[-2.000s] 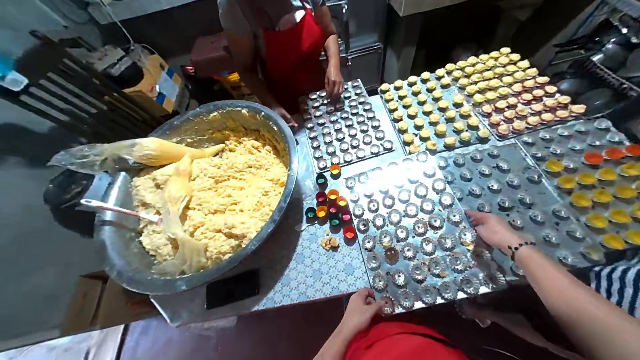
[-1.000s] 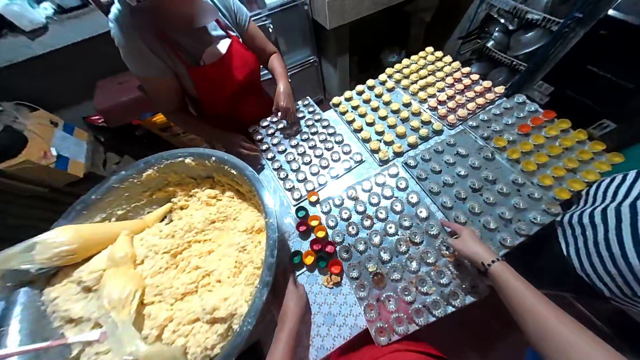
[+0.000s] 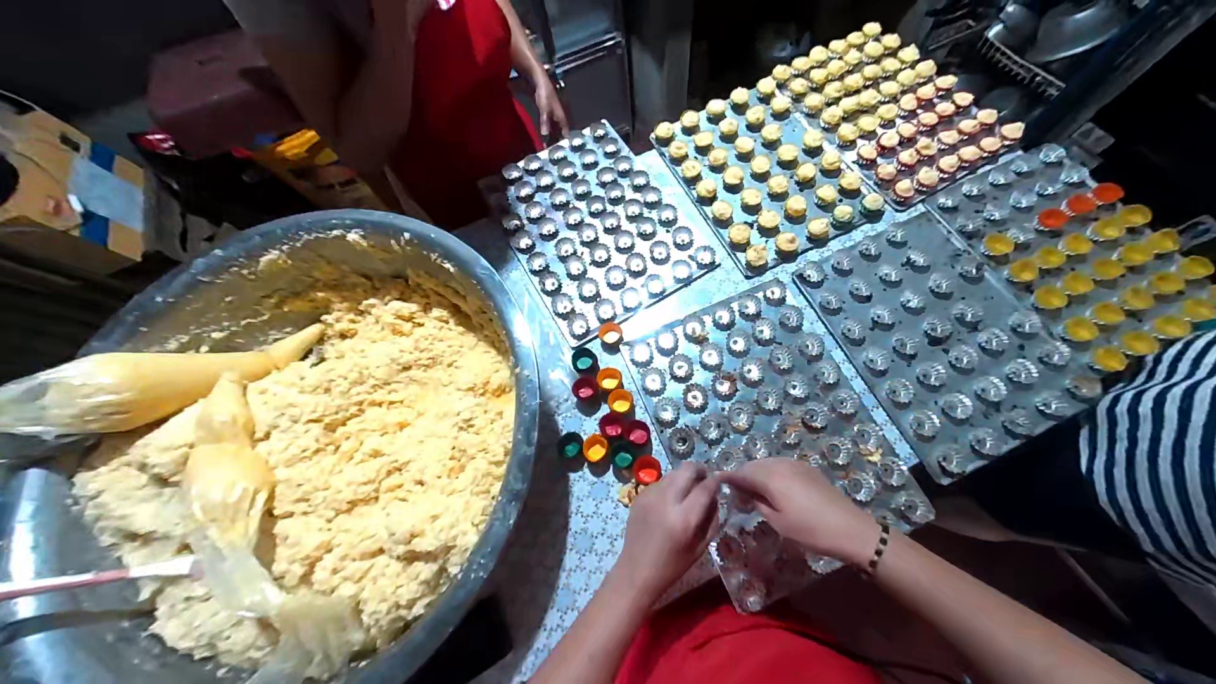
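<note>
My left hand (image 3: 670, 518) and my right hand (image 3: 798, 503) meet over the near part of a metal tray of small fluted molds (image 3: 741, 366). Their fingertips nearly touch; whether something small is between them cannot be told. My right wrist wears a beaded bracelet. Just left of this tray lie colored cups (image 3: 611, 404) in green, red and orange. A large metal basin (image 3: 527, 380) at the left holds crumbly yellow dough (image 3: 399, 408). On the dough rest two plastic piping bags (image 3: 142, 385) with yellow filling and a spatula with a pale, reddish handle (image 3: 104, 575).
Another mold tray (image 3: 594, 223) lies at the back, near a person in a red apron (image 3: 465, 104). Trays of filled cups (image 3: 779, 176) stand farther back. At right are a mold tray (image 3: 940, 332) and yellow and orange cups (image 3: 1107, 275). A person in a striped shirt (image 3: 1154, 456) is close at right.
My right hand has moved left from the tray's right side, and my left hand has come over the tray to meet it. The other person's hand has drawn back from the far mold tray.
</note>
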